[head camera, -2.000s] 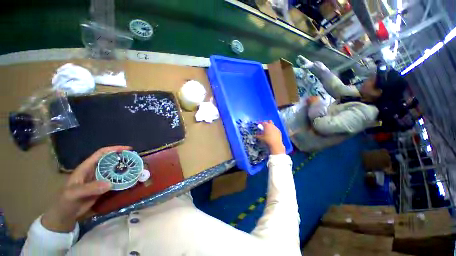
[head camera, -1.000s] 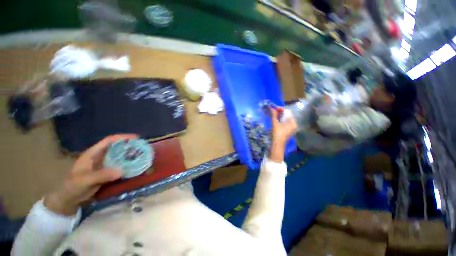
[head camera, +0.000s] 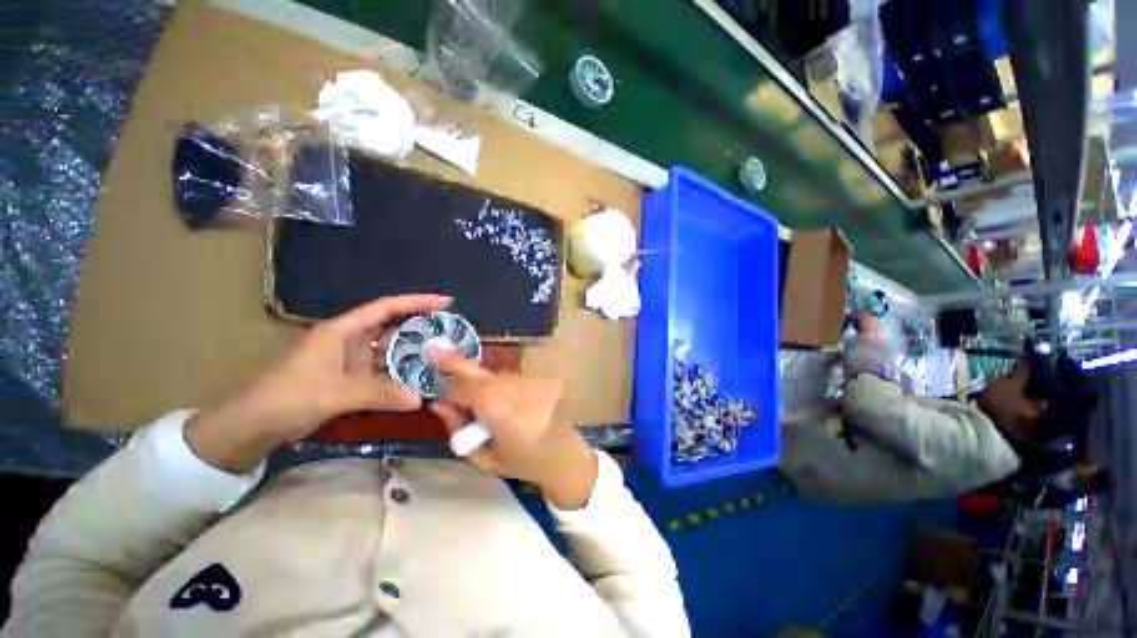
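My left hand (head camera: 339, 370) holds a spoked wheel-shaped cover (head camera: 430, 352) by its rim, over the near edge of the black pad (head camera: 374, 256). My right hand (head camera: 509, 414) is at the cover, its fingertips on or near the centre. A white tool end (head camera: 470, 439) sticks out of the right hand; the rest of it is hidden by the fingers. Whether a small part is between the fingertips and cover cannot be seen. The red-brown board (head camera: 499, 361) is partly hidden beneath the hands.
The blue bin (head camera: 723, 268) at right holds a heap of small metal parts (head camera: 707, 411). A cream pot (head camera: 602, 242) and tissue (head camera: 614, 292) lie beside it. A clear bag (head camera: 306, 175) overlaps the pad's left end. Another person (head camera: 923, 430) sits at right.
My right hand has left the blue bin and come to the cover in my left hand. The cover now shows a different, curved-spoke face. The camera view has turned.
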